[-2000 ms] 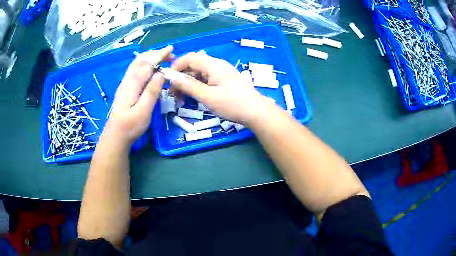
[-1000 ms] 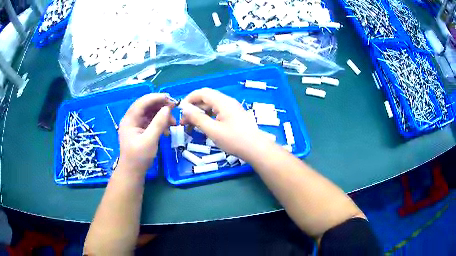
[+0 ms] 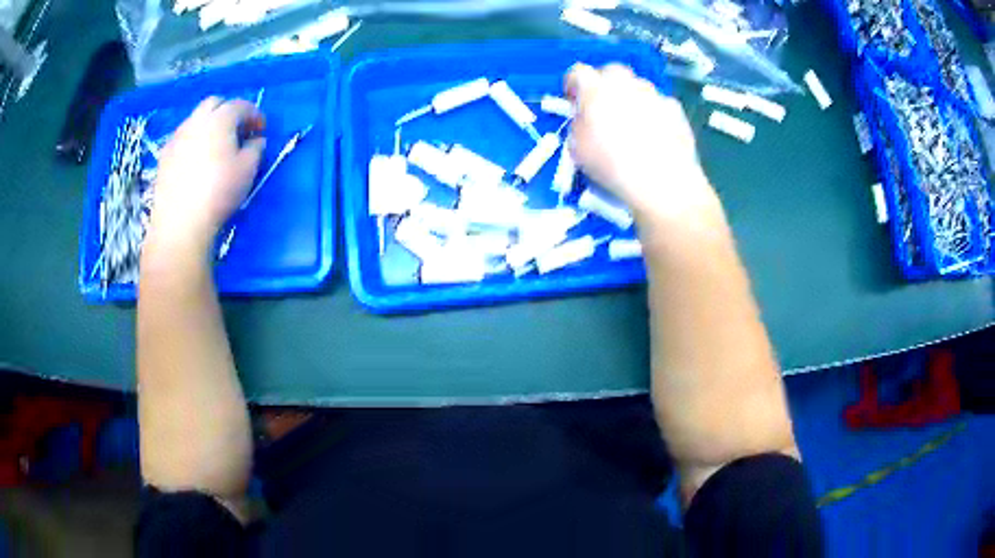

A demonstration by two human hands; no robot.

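My left hand (image 3: 207, 164) is over the left-hand parts tray (image 3: 278, 275), beside a heap of thin silvery leaded cores (image 3: 123, 207). Its fingers are bent and blurred; I cannot tell if they hold a core. My right hand (image 3: 627, 131) is over the right end of the larger right-hand parts tray (image 3: 360, 273), fingertips down near a white piece; whether it grips one is hidden. White sleeved parts (image 3: 460, 95), some with wires sticking out, lie in this tray, piled toward its front. A few cores lie loose in the left tray.
A clear plastic bag of white sleeves (image 3: 235, 11) and a second clear bag (image 3: 698, 33) lie behind the trays. Loose sleeves (image 3: 731, 125) lie right of the large tray. Blue side trays of leaded parts (image 3: 938, 164) stand at right. A dark bar (image 3: 93, 100) lies far left.
My hands were together over the trays and have moved apart, left hand to the left tray, right hand to the large tray's right end. The white pieces in the large tray lie differently.
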